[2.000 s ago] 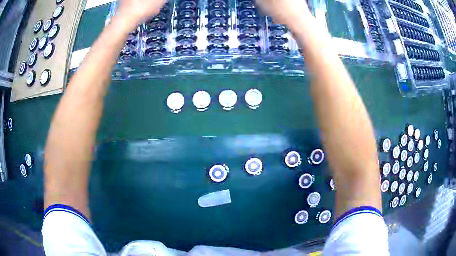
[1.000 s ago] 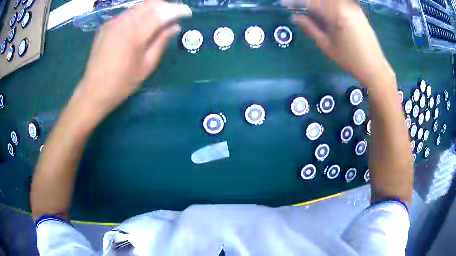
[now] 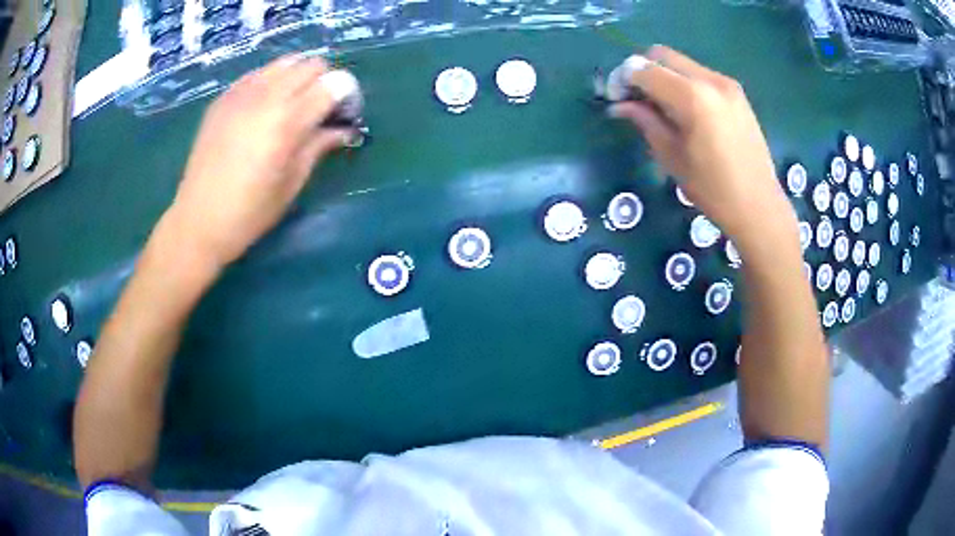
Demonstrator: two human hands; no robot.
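Observation:
Two small round parts with pale faces, one (image 3: 456, 87) beside the other (image 3: 515, 79), lie in a row on the green mat between my hands. My left hand (image 3: 262, 141) is at the left end of the row, with whitish fingertip covers, and pinches a small round part (image 3: 355, 128), mostly hidden and blurred. My right hand (image 3: 696, 126) is at the right end, with its fingertips closed on another small round part (image 3: 601, 88), seen edge-on. A clear blister tray (image 3: 241, 52) with dark columns of parts lies beyond, cut off by the top edge.
Loose discs (image 3: 628, 314) spread over the green mat at right, with a dense cluster (image 3: 841, 246) farther right. A whitish tongue-shaped scrap (image 3: 392, 333) lies near the middle. Cardboard (image 3: 52, 136) with discs is at far left. Another filled tray (image 3: 874, 40) is at top right.
The view has shifted. The end discs of the row of four have left the mat and are now in my fingers; two remain between. Both hands have closed from loosely open.

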